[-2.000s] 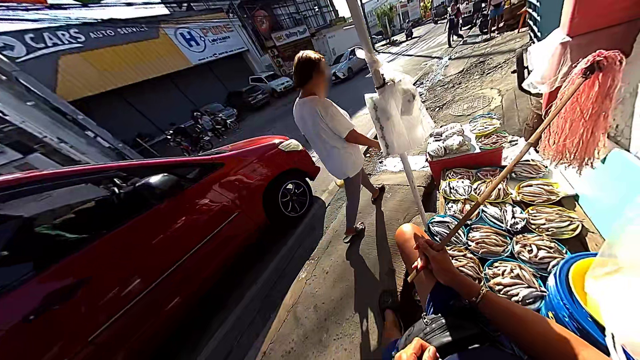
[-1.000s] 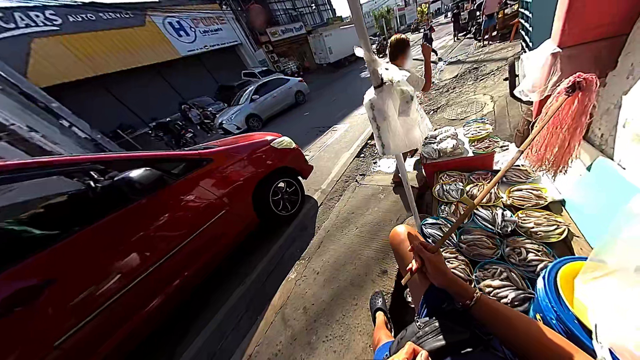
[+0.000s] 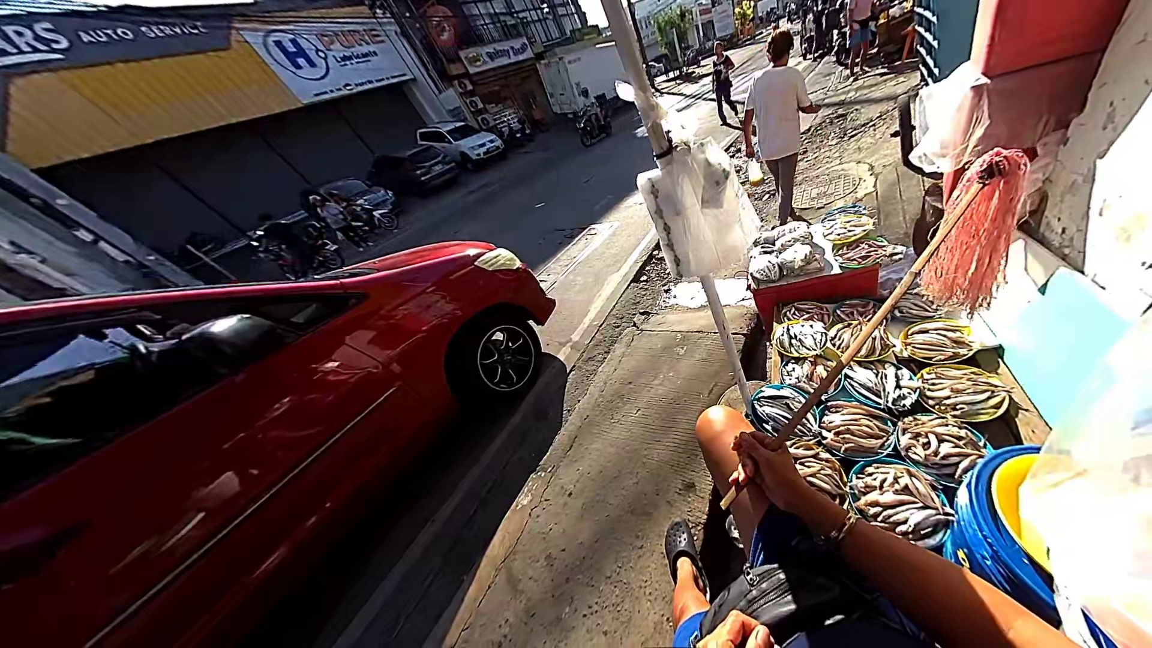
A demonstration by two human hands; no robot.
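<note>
My right hand (image 3: pixel 765 468) is closed around the lower end of a wooden stick (image 3: pixel 855 346), close to my bent knee. Pink plastic strands (image 3: pixel 981 238) are tied in a bundle at the stick's upper end, above the fish. Under the stick, small round baskets of fish (image 3: pixel 900 499) stand in rows. My left hand (image 3: pixel 736 632) is cut off by the bottom edge, beside a black bag (image 3: pixel 774 598) on my lap; whether it holds anything is hidden.
A metal pole (image 3: pixel 724 337) with plastic bags (image 3: pixel 697 211) tied to it rises beside the fish. Stacked blue and yellow basins (image 3: pixel 999 522) stand at right. A red car (image 3: pixel 270 432) is on the road at left. A person in a white shirt (image 3: pixel 778 112) is farther up the pavement.
The stick's strand end has swung a little over the fish and back. The person in white has moved from beside the pole to beyond the fish. A silver car on the road has left the view.
</note>
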